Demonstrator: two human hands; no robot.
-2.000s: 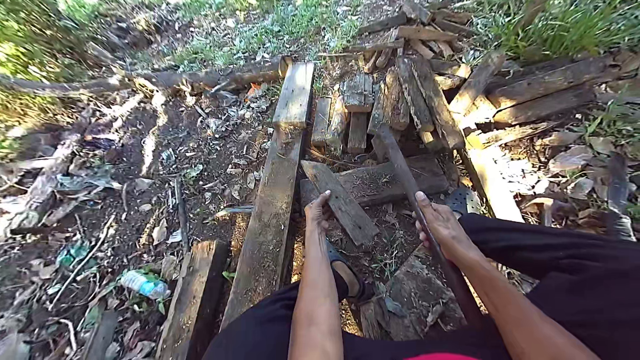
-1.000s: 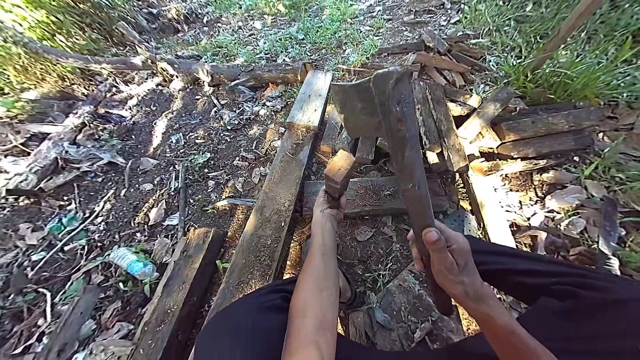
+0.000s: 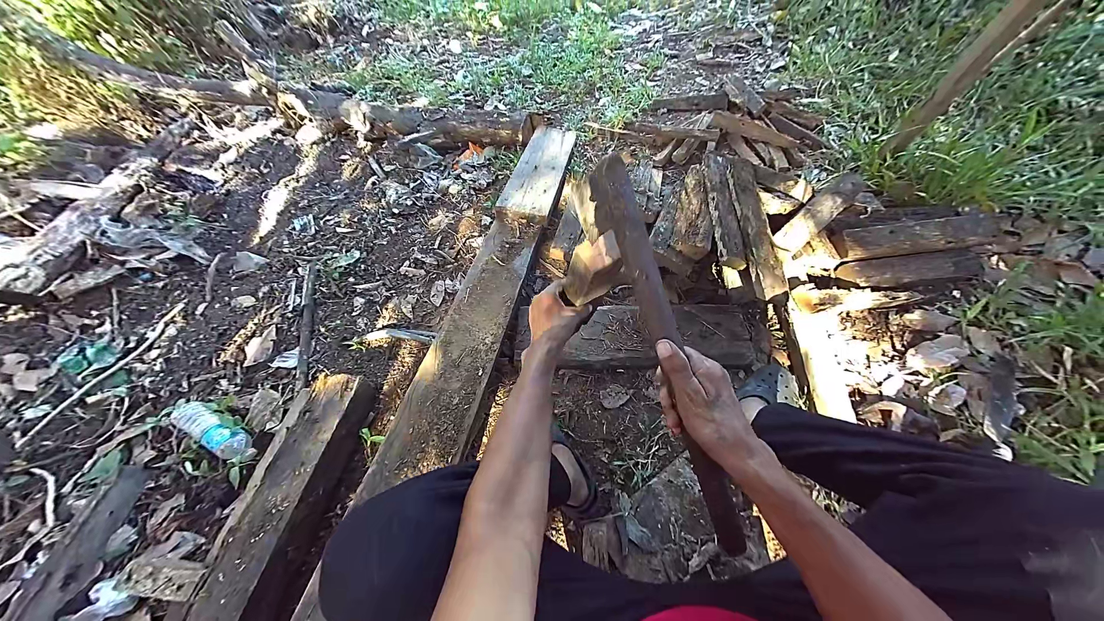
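Observation:
My left hand (image 3: 555,315) is closed around a short wooden block (image 3: 592,267), held tilted up in front of me. In my right hand (image 3: 707,398) is the dark wooden handle (image 3: 647,267) of a broad-bladed tool, which looks like an axe or hatchet. Its head is up beside the block, and the handle's lower end reaches down between my legs. A wooden beam (image 3: 651,336) lies crosswise on the ground below both hands. The blade's edge is partly hidden behind the block, and I cannot tell whether the two touch.
A long timber beam (image 3: 457,354) runs away from me on the left, with a shorter timber (image 3: 285,492) and a plastic bottle (image 3: 211,429) beyond it. Split wood pieces (image 3: 693,216) lie ahead and right. A leaning pole (image 3: 966,73) stands in the grass at upper right.
The flat wood piece held low in my left hand is now tilted up. The tool in my right hand rose with its broad head in full view, and has since turned and come close to the block.

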